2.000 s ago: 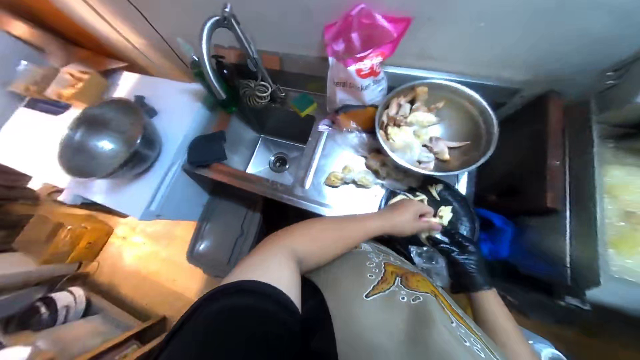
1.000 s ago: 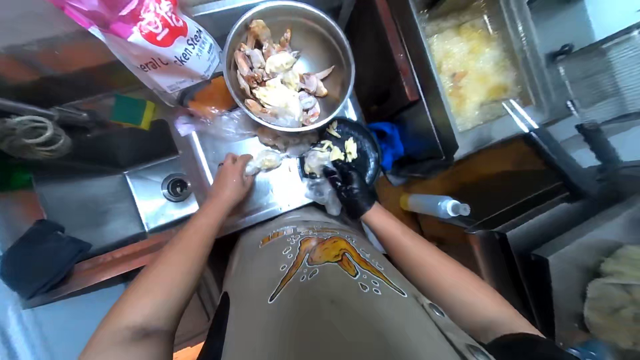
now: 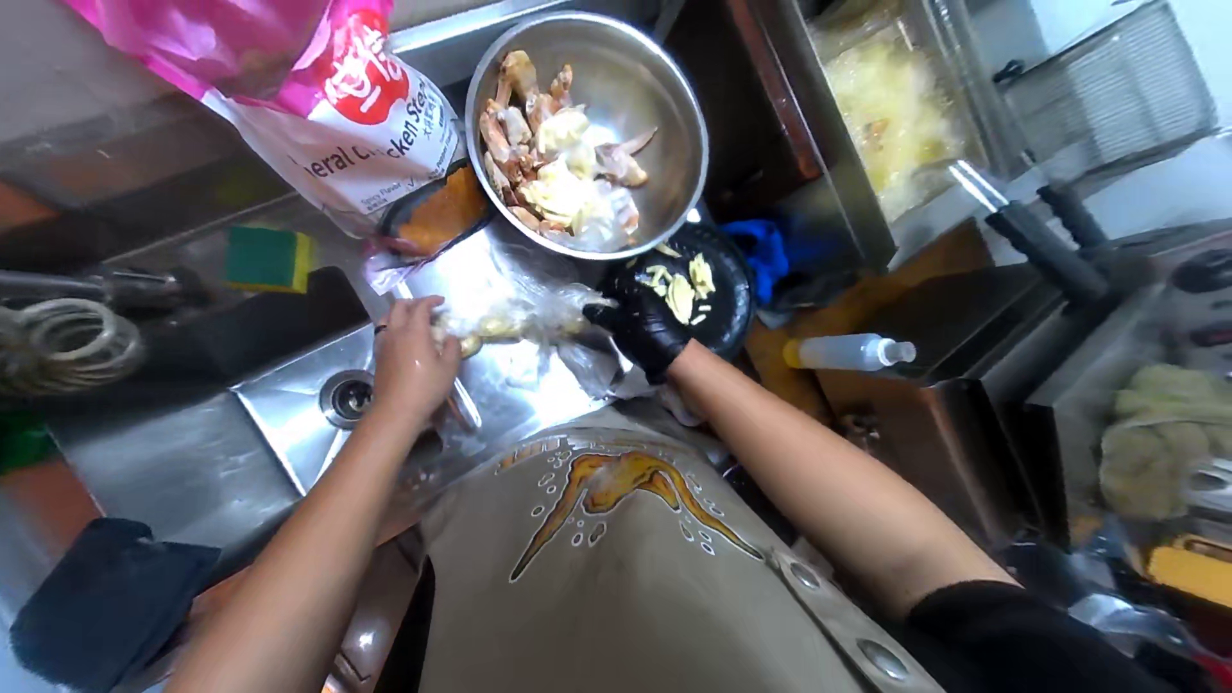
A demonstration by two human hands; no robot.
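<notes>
My bare left hand (image 3: 416, 356) is at the left end of a clear plastic bag (image 3: 515, 322) with pale yellow pieces in it, on the steel counter. In a black glove, my right hand (image 3: 643, 322) grips the bag's other end. Just beyond, a steel bowl (image 3: 681, 115) holds raw-looking chicken pieces (image 3: 515, 135) and pale yellow slices (image 3: 558, 188). A round black pan or tray (image 3: 736, 289) with more pale slices (image 3: 681, 294) lies right of my gloved hand. Whether my left fingers pinch the bag is not clear.
A pink and white printed food bag (image 3: 337, 115) stands left of the bowl, beside an orange-brown pouch (image 3: 443, 217). The sink (image 3: 279, 404) and a green-yellow sponge (image 3: 265, 258) are at left. A fryer (image 3: 890, 115), tool handles (image 3: 1049, 245) and a clear bottle (image 3: 847, 352) are at right.
My left hand, two seconds ago over the black pan by my gloved hand, is now left of it at the bag. The view has swung right and closer.
</notes>
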